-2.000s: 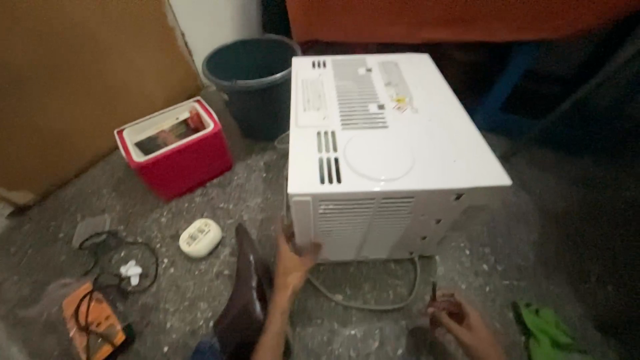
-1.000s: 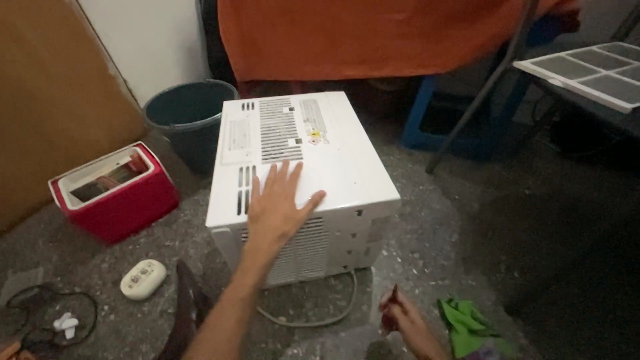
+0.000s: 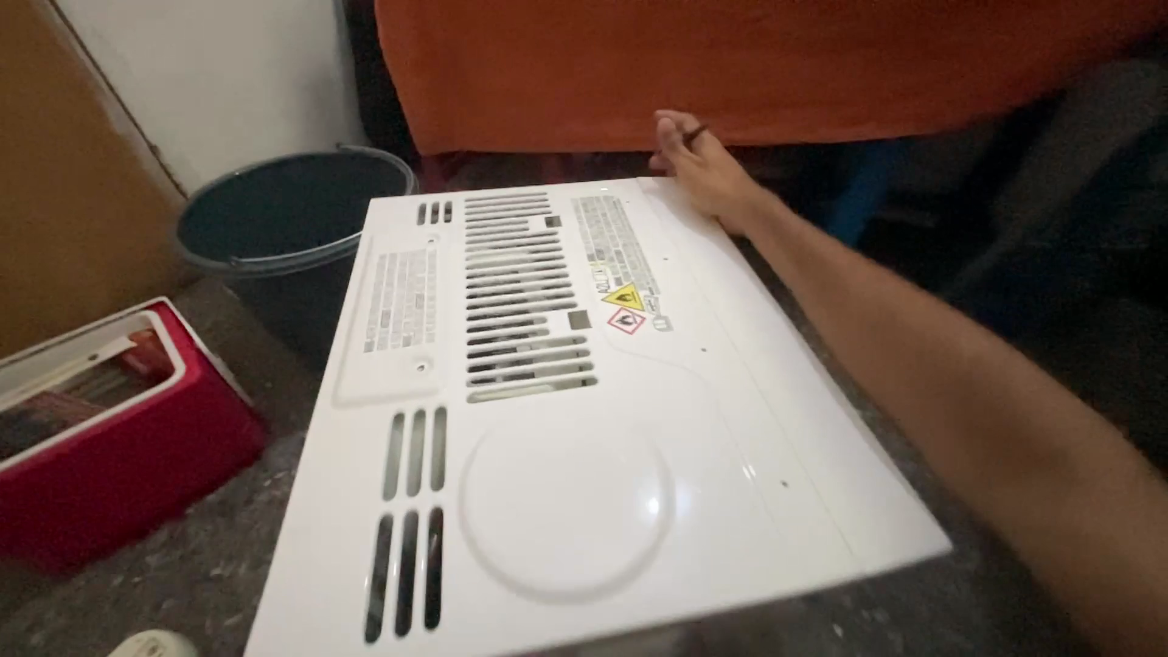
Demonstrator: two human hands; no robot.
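A white metal appliance casing, apparently a window air conditioner (image 3: 730,420), fills the middle of the view, with vent slots, a round embossed area and warning labels on its upper face. My right hand (image 3: 698,169) is at its far right corner, fingers curled around a small dark thin object (image 3: 695,134), perhaps a screwdriver or its bit. The wrist rests on or just over the casing's edge. My left hand is out of view.
A dark green plastic bucket (image 3: 301,255) stands behind the casing at the left. Nearer is a red cooler box (image 3: 137,465) holding tools. A cream-coloured object (image 3: 153,644) lies on the floor at bottom left. Orange cloth (image 3: 639,73) hangs behind.
My right hand has moved from the floor at the right of the casing to its far corner. My left hand, flat on top one second ago, has left the view. The view is much closer.
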